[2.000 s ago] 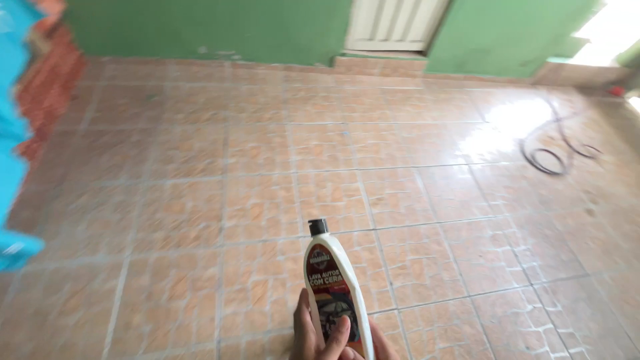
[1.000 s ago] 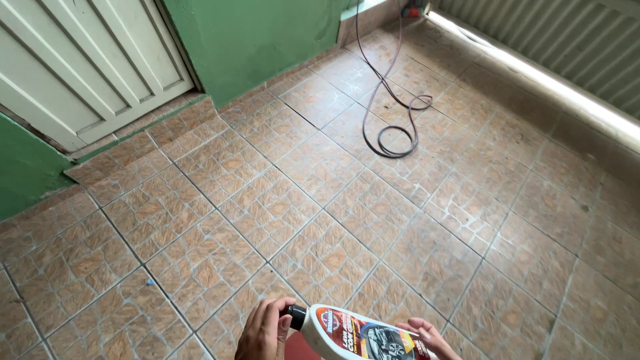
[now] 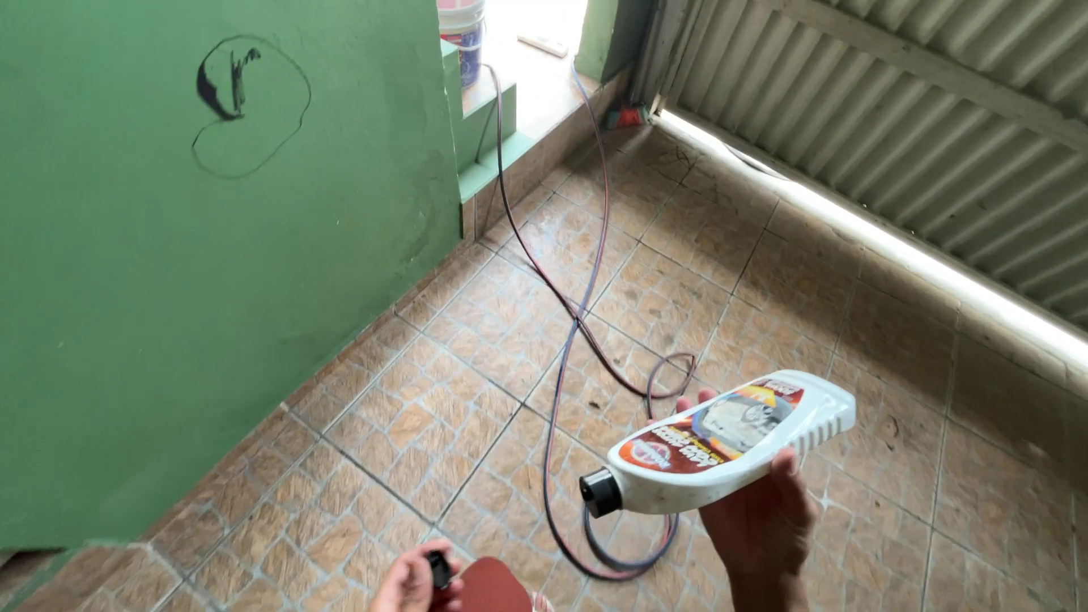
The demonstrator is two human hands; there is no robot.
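Note:
A white plastic bottle of car wash with a coloured label [image 3: 731,442] lies tilted in my right hand [image 3: 765,518], whose fingers wrap it from below and behind. The bottle's black neck piece [image 3: 601,493] points to the lower left. At the bottom edge, my left hand [image 3: 416,578] pinches a small black cap [image 3: 439,568] between its fingers, apart from the bottle. Just right of that hand a rounded reddish-brown thing [image 3: 493,586] shows, cut off by the frame.
A thin dark hose [image 3: 578,319] runs from a raised doorway step [image 3: 510,170] and coils on the tiled floor [image 3: 476,374]. A bucket [image 3: 463,42] stands at the doorway. A green wall [image 3: 212,255] is left, a corrugated metal gate [image 3: 918,127] right.
The bottle was upright in both hands, then lay sideways with my left hand at its cap end. Now my left hand is away from it, holding a black cap. The view has swung right.

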